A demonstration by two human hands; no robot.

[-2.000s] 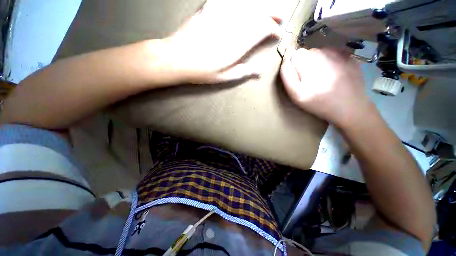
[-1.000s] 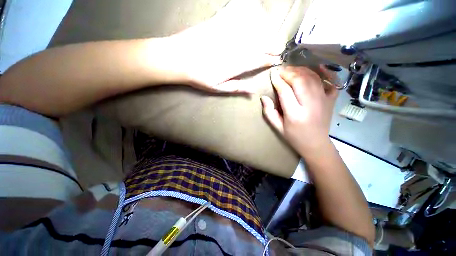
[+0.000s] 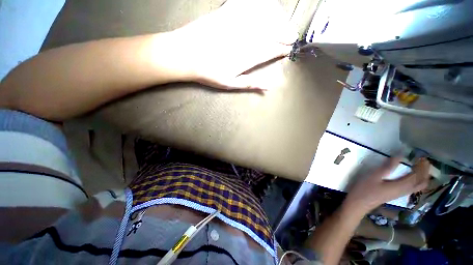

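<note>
A large khaki garment panel (image 3: 228, 121) lies across the sewing machine table and hangs over its front edge. My left hand (image 3: 244, 46) lies flat on the panel, overexposed by glare, with its fingertips beside the presser foot (image 3: 301, 49). The thumb is spread apart. The white machine head (image 3: 373, 26) is at the upper right. My right hand (image 3: 391, 181) is off the panel, at the right part of the table, slightly blurred. Its fingers reach towards a pale object at the table's right side; whether they touch or hold it cannot be told.
A small dark piece (image 3: 342, 156) lies on the white table. A white ribbed knob (image 3: 369, 114) and yellow-orange handles (image 3: 406, 96) show by the machine head. Khaki bundles (image 3: 391, 234) and clutter are below the table at right. The checked apron (image 3: 202, 189) covers the wearer's lap.
My right hand has left the cloth by the presser foot and moved right and down across the table. The small dark piece now shows. My left hand stays on the panel.
</note>
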